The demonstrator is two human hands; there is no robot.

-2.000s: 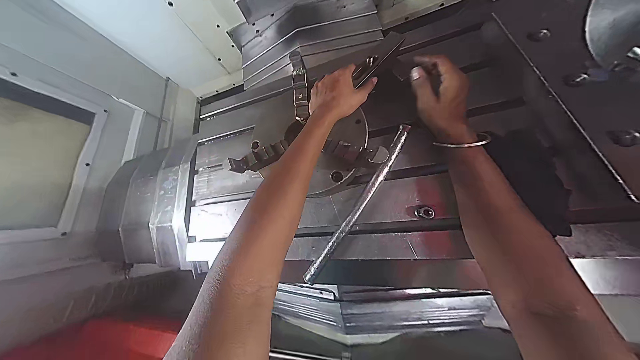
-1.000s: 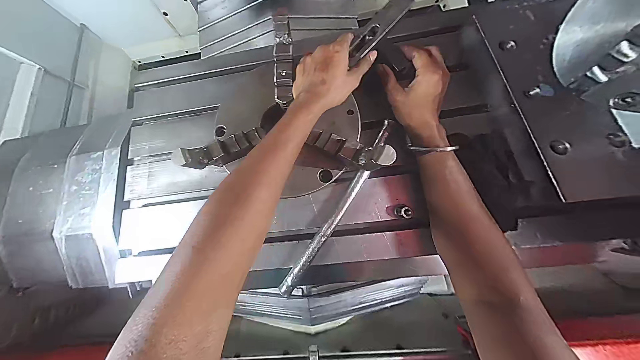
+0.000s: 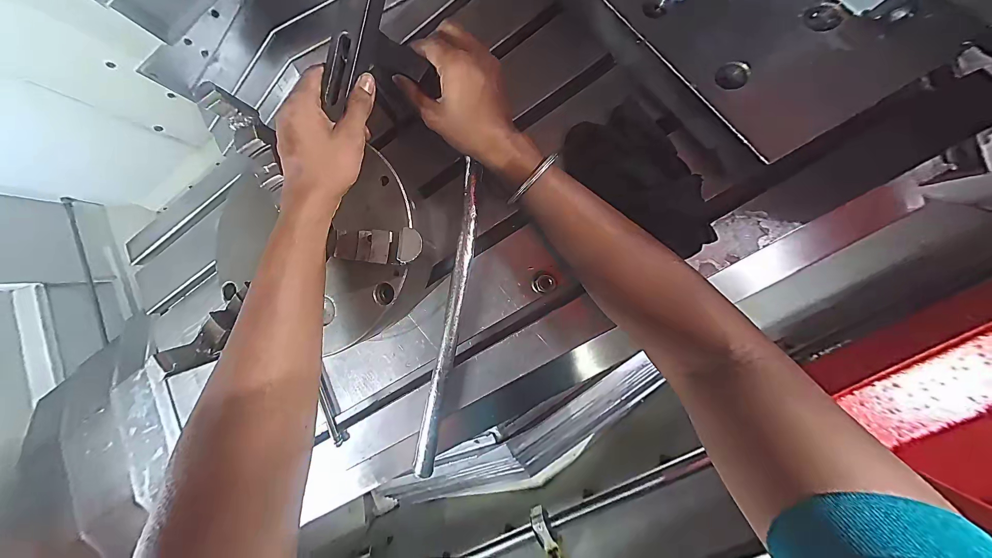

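My left hand grips a dark slotted metal clamp strap at the top, its thumb along the edge. My right hand holds a dark block between thumb and fingers, close against the strap's right side; whether the two touch is unclear. Below my left hand lies a round three-jaw chuck on the T-slotted machine table, partly covered by my forearm. A long metal bar rests across the table edge, just below my right hand.
A black cloth lies on the table beside my right forearm. A dark plate with bolt holes stands at the upper right. A thin rod sticks out below the chuck. Folded metal way covers lie beyond the table's near edge.
The view has turned and come closer. My hands remain at the strap and the block, above the chuck.
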